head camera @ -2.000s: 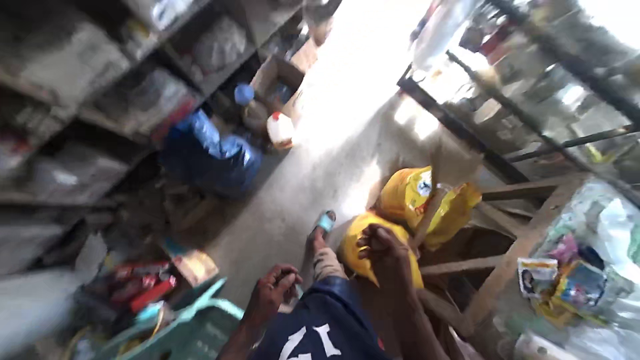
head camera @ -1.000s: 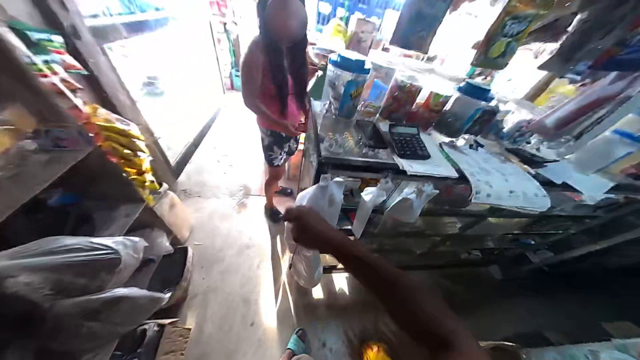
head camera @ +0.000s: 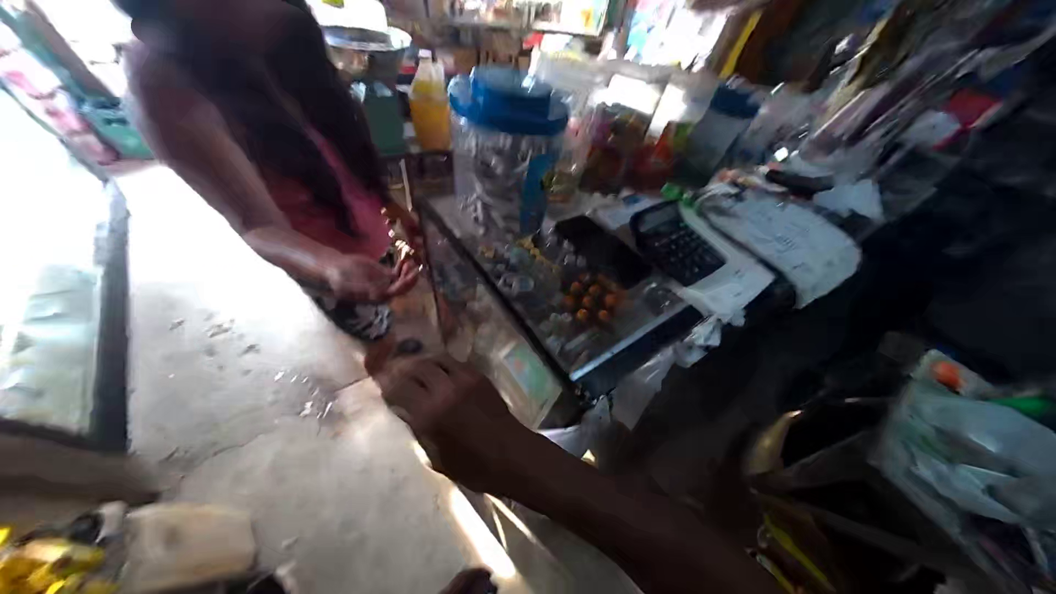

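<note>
My right hand (head camera: 441, 404) reaches out beside the glass display counter (head camera: 528, 330), its fingers curled with the back of the hand up; whether something small is in it cannot be made out. Just beyond it, another person's hands (head camera: 371, 272) are held near the counter's edge, the fingers of one touching something small that is blurred. On or under the glass lie small orange round things (head camera: 592, 299), next to a dark phone (head camera: 602, 250) and a calculator (head camera: 678, 244). A clear plastic jar (head camera: 503, 157) with a blue lid stands behind them. My left hand is out of view.
A person in a pink top (head camera: 289, 165) stands on the concrete floor (head camera: 272, 445) at the counter's far end. Papers (head camera: 784, 239) bearing writing lie on the counter. At the lower right is a clear plastic bag (head camera: 973, 462); at the lower left, yellow packets (head camera: 58, 561).
The view has moved much closer to the counter and the person. That person's hands are now together by the counter's edge. My left hand, seen two seconds ago, is out of view.
</note>
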